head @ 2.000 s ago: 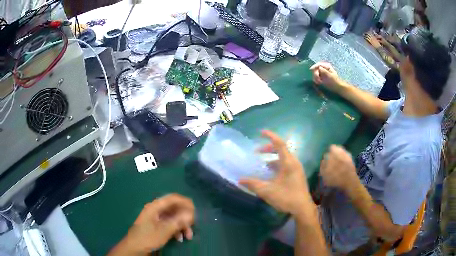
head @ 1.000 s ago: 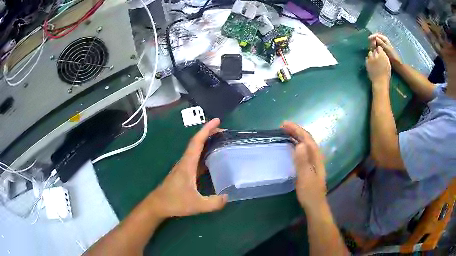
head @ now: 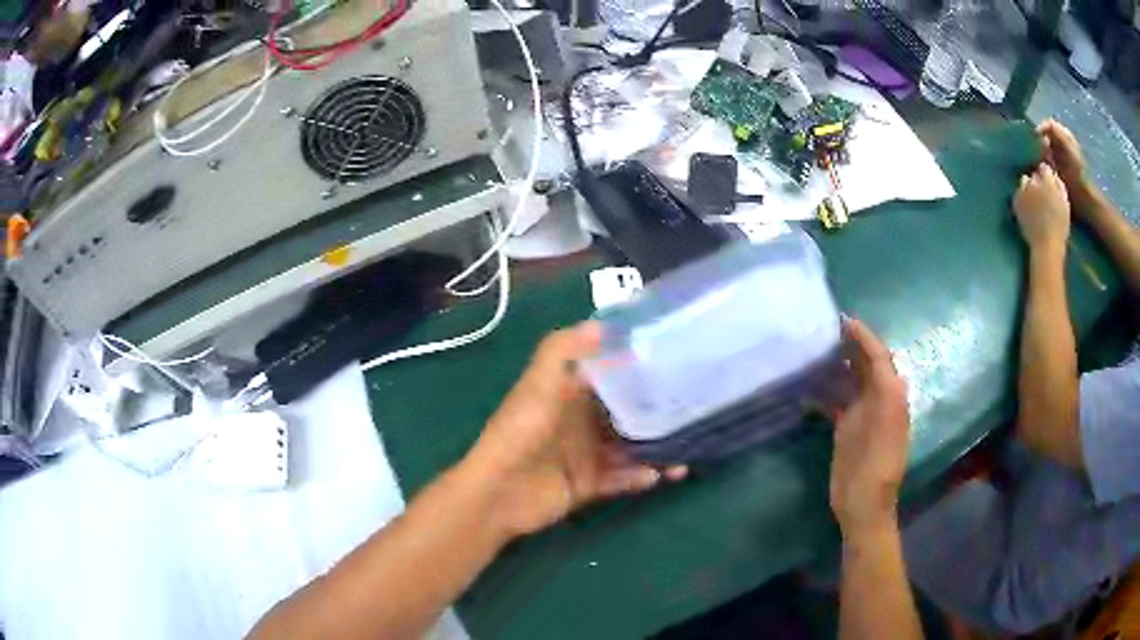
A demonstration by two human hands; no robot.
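An oblong storage case [head: 731, 331] with rounded ends is held above the green mat, tilted. Its clear-grey side faces up and its dark side is underneath; it is slightly blurred. My left hand [head: 550, 438] grips its left end, with the thumb near the upper edge and the fingers under it. My right hand [head: 871, 431] holds its right end, with the fingers partly behind the case. Whether anything lies inside the case I cannot tell.
A white adapter [head: 616, 288] and a black flat pouch [head: 650, 215] lie just behind the case. Circuit boards [head: 800, 131] and a small black module [head: 714, 183] lie on white paper. A large tester [head: 250, 163] and a white charger [head: 254, 450] are at left. A person's forearms [head: 1048, 300] rest at right.
Two seconds ago the case lay on the mat with both hands off it. Both hands took hold of it, and since one second ago it has turned and tilted. The view has shifted left.
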